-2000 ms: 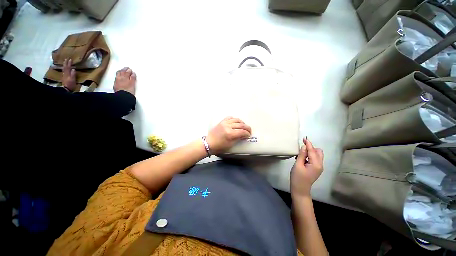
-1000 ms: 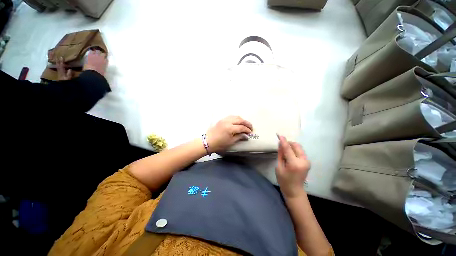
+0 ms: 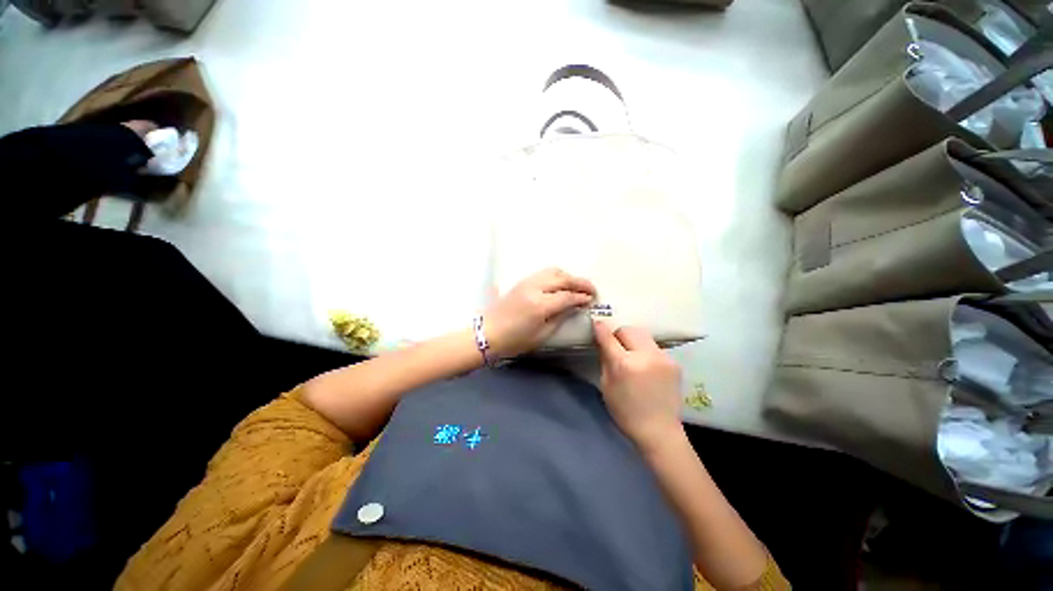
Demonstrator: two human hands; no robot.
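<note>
A pale tote bag (image 3: 600, 219) lies flat in front of me, almost white in glare, its two handle loops pointing away. A small dark logo (image 3: 602, 311) sits low on its panel. My left hand (image 3: 537, 311) rests on the bag with its fingertips at the logo's left side. My right hand (image 3: 637, 375) is at the bag's lower edge, thumb and index finger together just below the logo. Whether anything is between its fingertips is too small to tell.
Stuffed taupe totes (image 3: 883, 248) stand in a row at the right. Yellow scraps (image 3: 355, 331) lie left of my arm, with a smaller pile (image 3: 699, 396) at the right table edge. Another person's dark sleeve (image 3: 69, 167) reaches into a brown bag (image 3: 199, 127) at the upper left.
My right hand has moved left from beside the bag to the logo. My left hand has shifted slightly right. The other person's hand is now inside the brown bag, which stands more open.
</note>
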